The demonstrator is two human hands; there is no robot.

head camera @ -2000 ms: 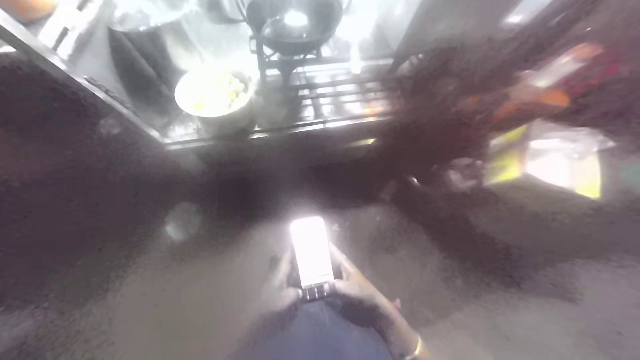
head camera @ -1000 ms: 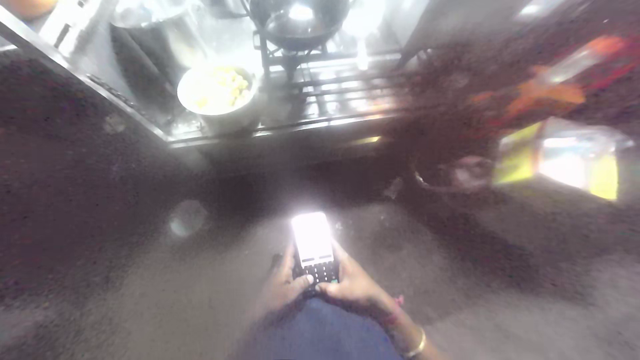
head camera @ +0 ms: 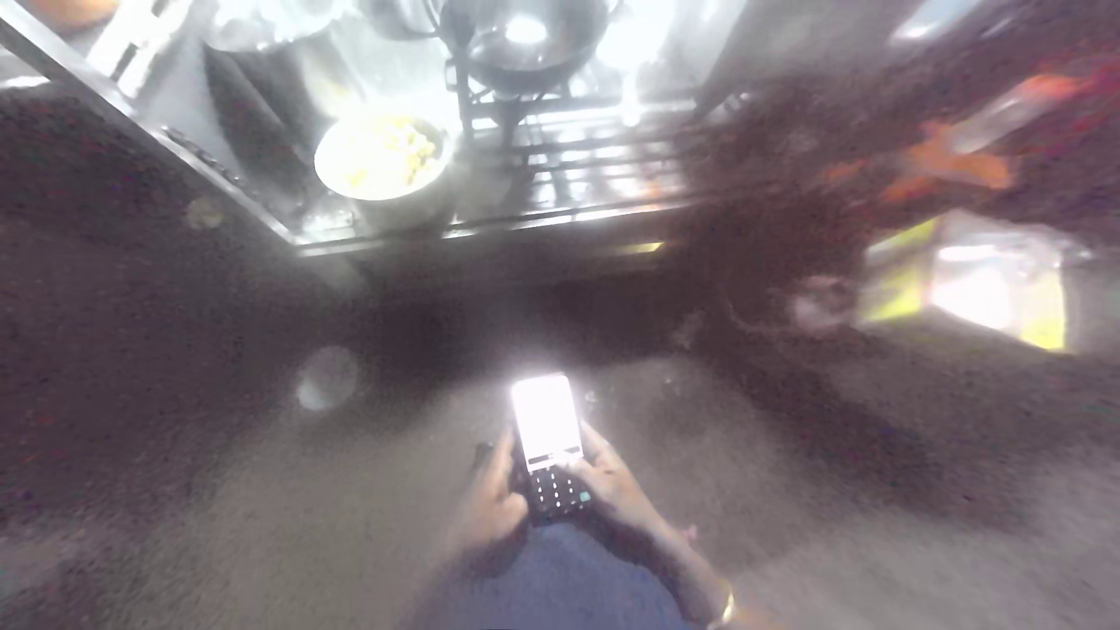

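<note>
A smartphone [head camera: 547,424] with a bright, washed-out screen and a keypad showing on its lower part is held upright in front of the body, low in the middle of the view. My left hand [head camera: 494,503] grips its left edge, the thumb beside the keypad. My right hand [head camera: 617,490] holds the right edge, with the thumb over the top of the keypad. A gold-coloured bangle [head camera: 724,608] circles the right wrist. Blue clothing [head camera: 569,582] shows below the phone. The screen's content is too bright to make out.
Ahead is a cooking range with a metal grate [head camera: 577,166], a dark pan [head camera: 525,44] on it, and a pot [head camera: 385,162] of pale yellow food pieces to the left. The range's metal front edge [head camera: 516,226] runs across. At right lies a yellow and white package [head camera: 971,280].
The right thumb has moved from low on the keypad up to its top edge. Both hands keep hold of the phone.
</note>
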